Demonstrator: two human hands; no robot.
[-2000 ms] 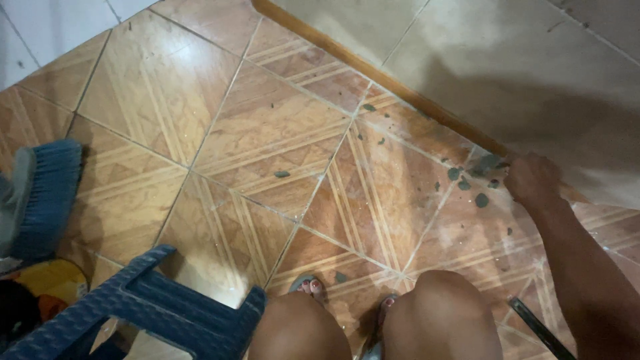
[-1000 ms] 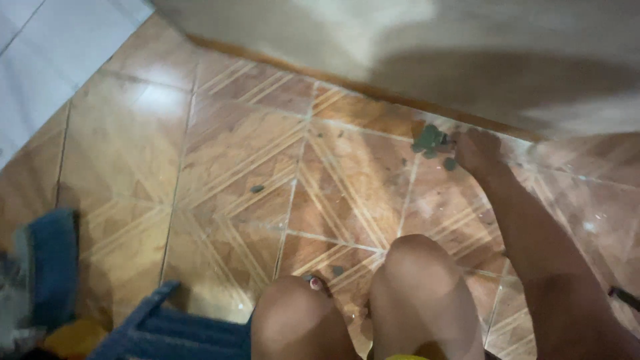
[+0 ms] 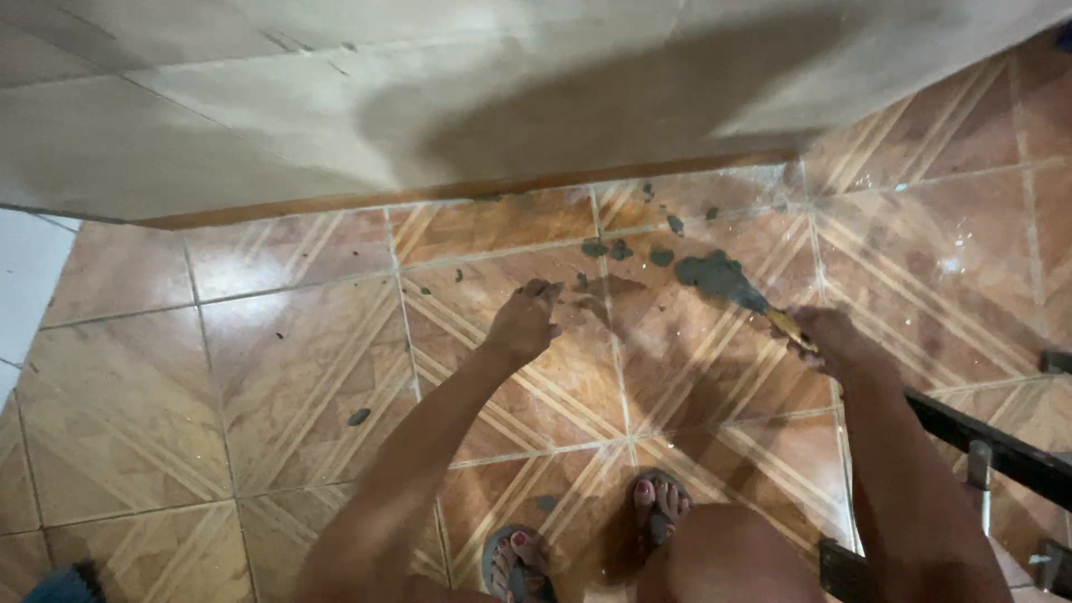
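My right hand [image 3: 821,339] is closed around the wooden handle of a putty knife [image 3: 779,322]. Its blade lies low over the tiled floor, largely covered by a lump of wet grey mortar [image 3: 712,272]. Left of it, my left hand [image 3: 528,322] hovers over the tiles with fingers bent; whether it pinches anything small cannot be told. Between the hands and the wall, several dabs of mortar [image 3: 662,255] are scattered on the brown patterned tiles. A separate dark blob [image 3: 359,416] lies farther left.
A pale tiled wall [image 3: 293,126] rises beyond the floor, its foot edged by a brown strip. My sandalled feet [image 3: 519,561] are below. Black metal bars [image 3: 988,444] of some frame stand at right. Blue bristles [image 3: 71,584] show at the lower left corner.
My left hand has come into view over the floor. The putty knife and its mortar now show in my right hand, away from the wall's foot. The view has swung right.
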